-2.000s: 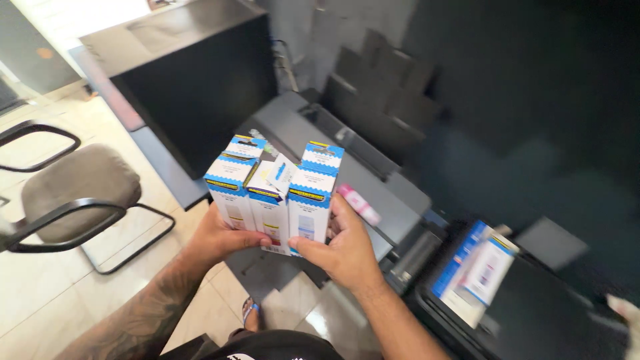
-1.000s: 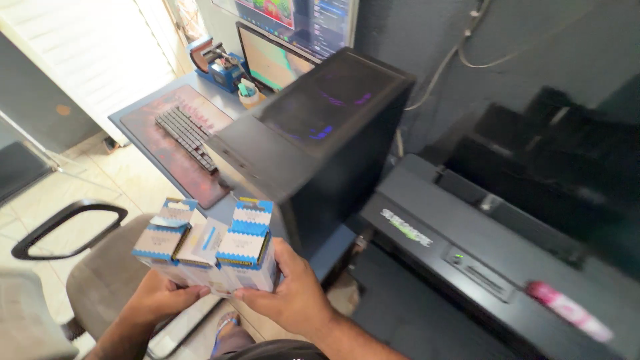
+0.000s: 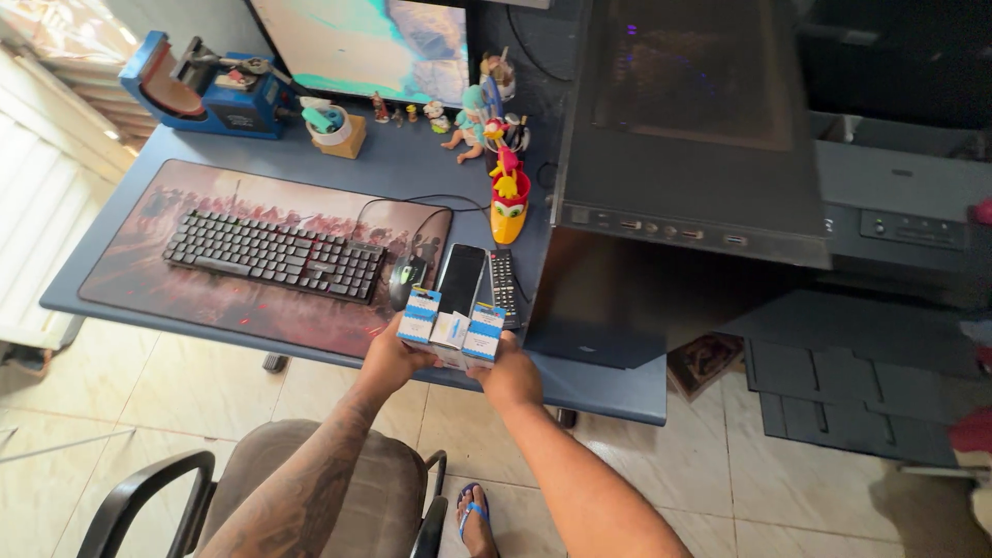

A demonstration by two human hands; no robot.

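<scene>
Between my two hands I hold several small blue-and-white cardboard boxes (image 3: 452, 329) side by side, over the front edge of the desk. My left hand (image 3: 394, 355) grips their left side, and my right hand (image 3: 508, 373) grips their right side. Just beyond the boxes lie a smartphone (image 3: 463, 273) with a dark screen and a black remote control (image 3: 503, 280). A computer mouse (image 3: 407, 280) sits close to my left hand, at the right end of the printed desk mat (image 3: 310, 322). The undersides of the boxes are partly hidden by my fingers.
A keyboard (image 3: 275, 254) rests on the mat. Behind are a blue press machine (image 3: 244, 108), a monitor (image 3: 372, 46), figurines and a yellow-red bird-shaped holder (image 3: 508, 213). A black computer tower (image 3: 682, 178) stands right, with a printer (image 3: 899, 209) beyond. An upholstered chair (image 3: 380, 480) stands below.
The view has swung left from the printer to the desk. Both hands have carried the boxes from in front of the printer to the desk's front edge, holding them throughout.
</scene>
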